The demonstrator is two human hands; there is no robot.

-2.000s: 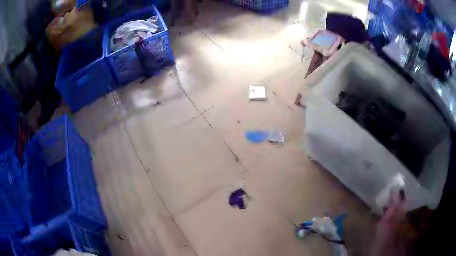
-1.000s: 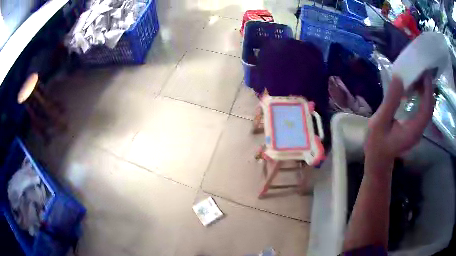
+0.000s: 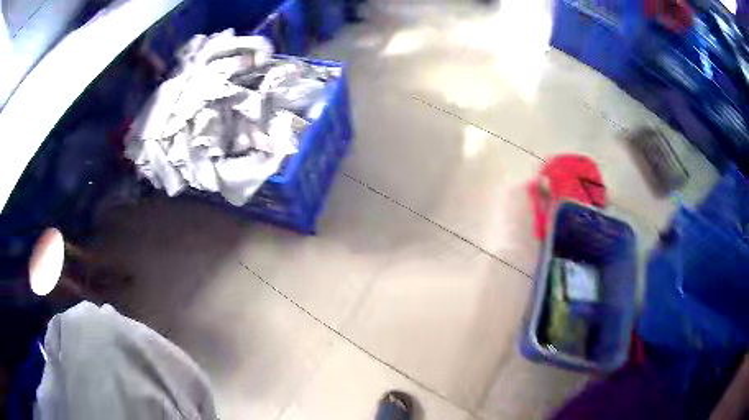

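Note:
A pale grey-white cloth or garment piece (image 3: 123,369) shows large at the lower left, close to me; what holds or bears it is hidden. My left hand is not in view. A blurred skin-coloured sliver, perhaps my right forearm, shows at the lower right edge; the hand itself does not show. A blue basket (image 3: 320,168) at the upper left is heaped with crumpled off-white fabric pieces (image 3: 226,123), some hanging over its side.
A blue-grey bin (image 3: 534,328) with small green and white items stands at the right beside a red stool or basket (image 3: 575,176). Purple cloth (image 3: 612,398) lies below it. Blue crates (image 3: 698,279) line the right. A round stool top (image 3: 47,261) is at left. A shoe tip (image 3: 396,406) shows below.
The view has swung left and forward. My raised right hand with its white piece, the white tub and the small stool have left the picture. The heaped basket is nearer; the pale cloth appears lower left.

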